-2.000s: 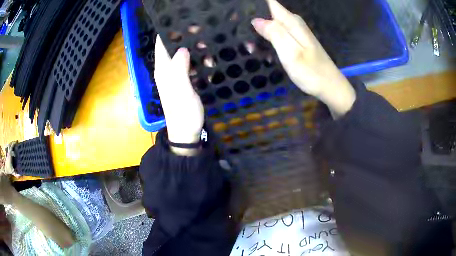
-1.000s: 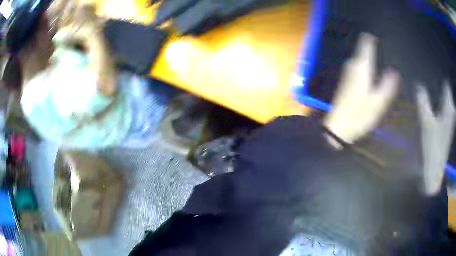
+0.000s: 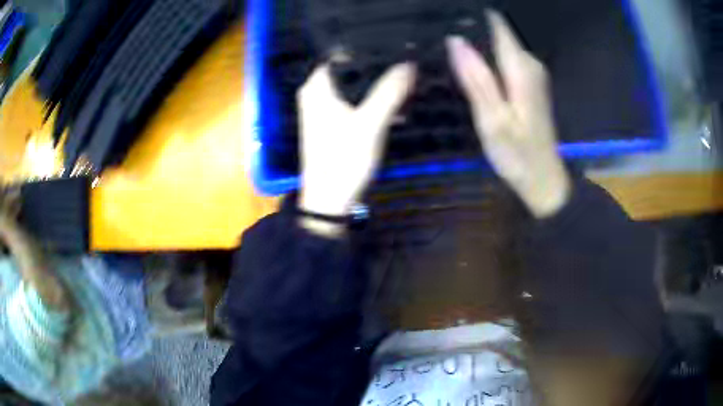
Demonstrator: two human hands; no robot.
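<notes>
A black perforated sheet (image 3: 432, 119) lies over the blue tray (image 3: 444, 169) and extends over its front rim toward my lap; its holes are blurred. My left hand (image 3: 345, 131) is on the sheet's left part, thumb and forefinger spread. My right hand (image 3: 511, 111) is on its right part, fingers pointing away from me. Both hands are blurred, and the fingertips merge with the dark sheet, so their exact grip is hard to see. The tray's inside is dark, and loose pieces cannot be made out.
A fanned stack of black strips (image 3: 143, 71) lies left of the tray on the yellow-orange table (image 3: 174, 190). At far left, a person in a pale top (image 3: 47, 317) has an arm by a short black sheet (image 3: 57, 212). A white item with black lettering (image 3: 448, 369) is at my lap.
The view swung left to the neighbour and boxes one second ago and is now back over the tray. Compared with two seconds ago, my hands sit lower on the sheet, and the sheet appears flatter over the tray.
</notes>
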